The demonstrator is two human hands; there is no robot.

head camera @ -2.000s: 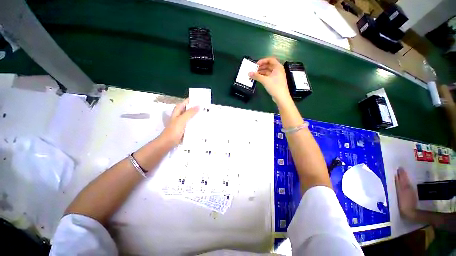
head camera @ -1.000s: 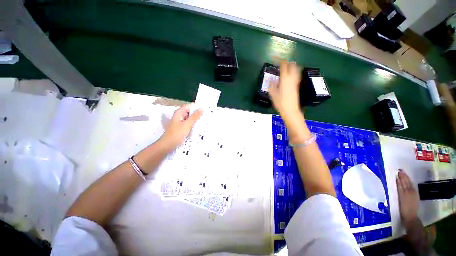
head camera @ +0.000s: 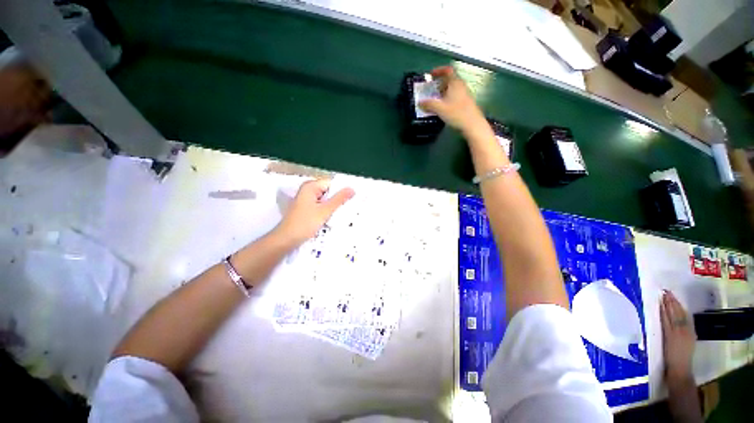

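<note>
My right hand (head camera: 455,101) reaches over the green conveyor belt (head camera: 273,99), its fingertips on a white label (head camera: 426,95) at the top of a black product box (head camera: 419,124). My left hand (head camera: 316,208) rests on the label sheets (head camera: 347,273) on the white bench, thumb and fingers at the upper edge of the top sheet. A labelled black box (head camera: 501,136) is partly hidden behind my right wrist. Another labelled box (head camera: 559,155) stands to its right, and a further one (head camera: 668,201) has white paper beside it.
A blue printed sheet (head camera: 595,248) with a white rounded offcut (head camera: 610,318) lies right of the labels. Another person's hand (head camera: 678,335) is near a black box (head camera: 724,324). Crumpled clear plastic (head camera: 78,268) lies left. A grey metal post (head camera: 91,83) stands at the upper left.
The boxes on the belt have moved right. My right hand has left the earlier box and is at the one that was unlabelled. The white strip at my left fingertips no longer sticks up.
</note>
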